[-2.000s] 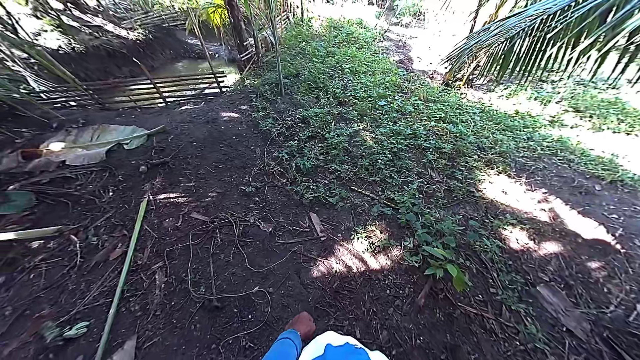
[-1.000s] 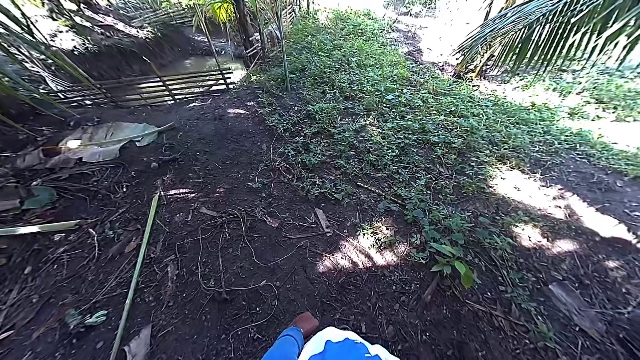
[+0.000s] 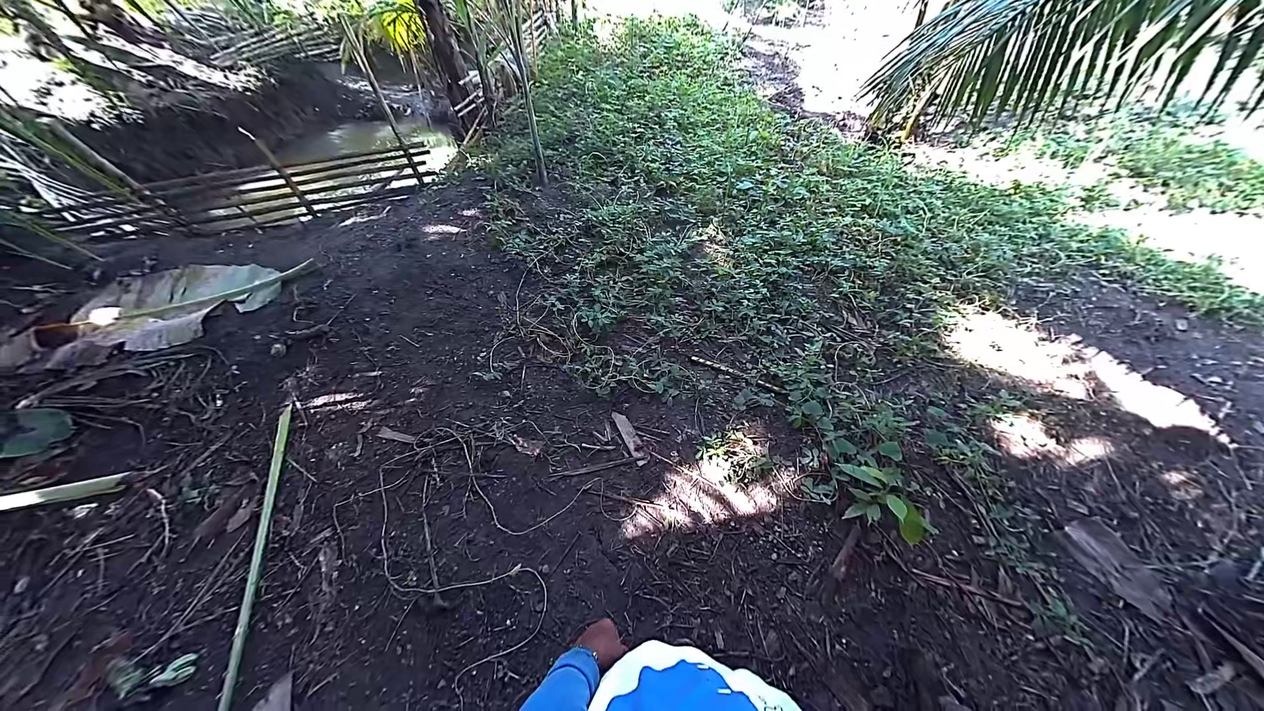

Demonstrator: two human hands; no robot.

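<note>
At the bottom edge, a blue sleeve (image 3: 565, 681) ends in a small part of my left hand (image 3: 601, 642). Its fingers cannot be made out, and whether it holds anything is hidden. Right beside it bulges white and blue clothing (image 3: 681, 681) on my body. Dark soil with thin dry vines (image 3: 474, 583) lies around the hand. To the left, a long green stalk (image 3: 259, 553) rests on the ground. My right hand is out of view.
A bamboo slat fence (image 3: 296, 188) borders muddy water (image 3: 346, 141) at upper left. Nearer lies a large withered leaf (image 3: 188, 296). Low green plants (image 3: 691, 217) cover the middle ground; a palm frond (image 3: 1066, 59) hangs at upper right. Wood pieces (image 3: 1116, 568) lie at lower right.
</note>
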